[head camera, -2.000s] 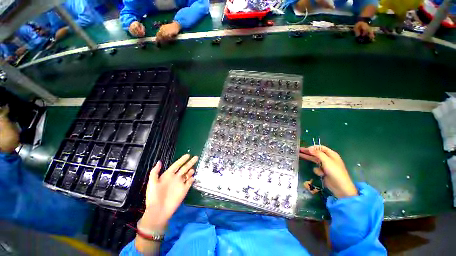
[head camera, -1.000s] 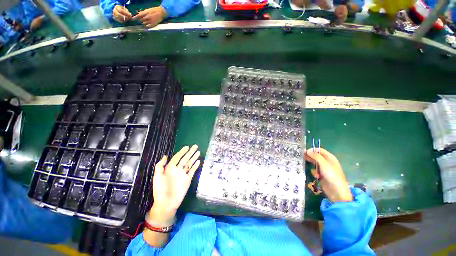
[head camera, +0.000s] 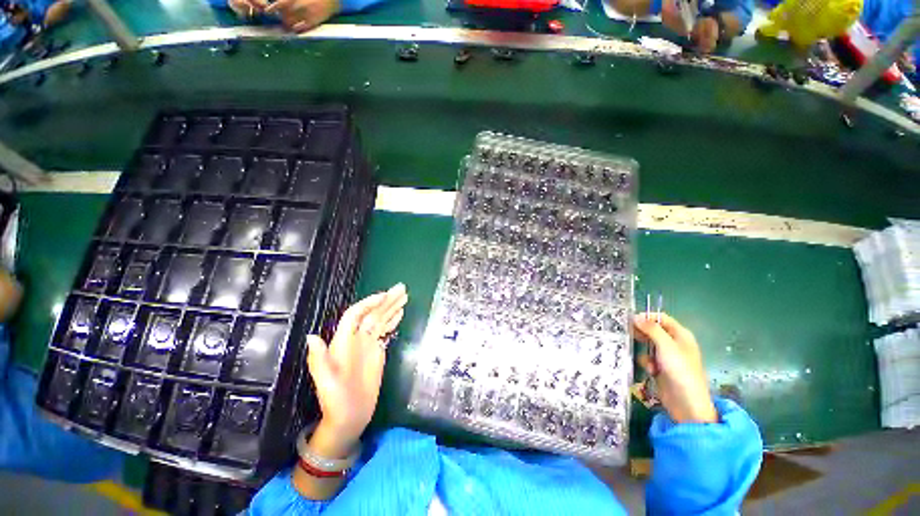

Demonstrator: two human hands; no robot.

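Note:
A clear blister tray (head camera: 540,232) with many small dark parts in its pockets lies on the green bench in front of me, glare over its lower half. My left hand (head camera: 355,353) is between this tray and the black stack, palm turned up, fingers extended, holding nothing visible. My right hand (head camera: 674,365) is at the tray's right edge, gripping slim metal tweezers (head camera: 655,302) whose two prongs point up and away from me. A small brownish thing by the right palm is too unclear to name.
A tall stack of black blister trays (head camera: 224,227) stands at left. White packet piles (head camera: 898,272) lie at the far right. A pale stripe crosses the bench. Across the line are people's hands, dark parts, a red basket (head camera: 504,8) and a yellow object (head camera: 812,20).
The view has shifted, so the black stack sits further left and the clear tray slightly right. My left hand has turned more edge-on. My right hand still has the tweezers.

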